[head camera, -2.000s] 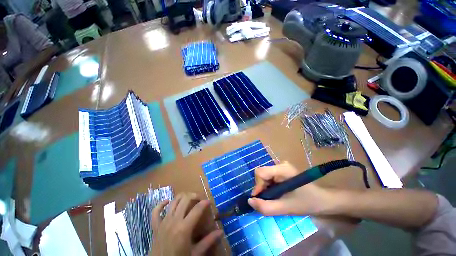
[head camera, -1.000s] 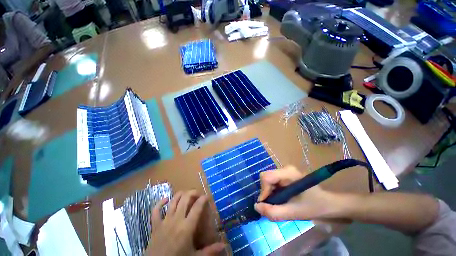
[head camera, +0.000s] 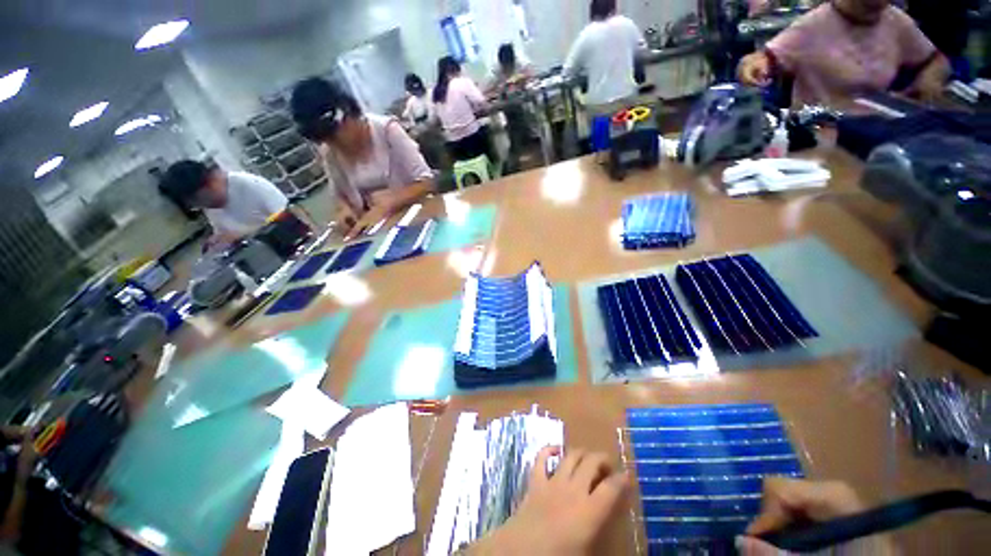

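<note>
A bright blue solar cell panel with thin pale lines lies in front of me, its near end cut off by the frame edge. My right hand holds the black soldering iron over the panel's near right part; the iron's tip is hidden or out of frame. My left hand rests just left of the panel, beside the long silver tabbing ribbons; its fingers are bent and whether it holds anything cannot be told.
A finished panel stack sits on a green mat. Dark cell stacks lie on a pale mat. Short ribbon pieces and a grey machine are right. A phone and white sheets are left. Several people work beyond.
The view has swung left and up, bringing more workers, the phone and left mats into sight. The hands now appear lower in the picture, still at the panel.
</note>
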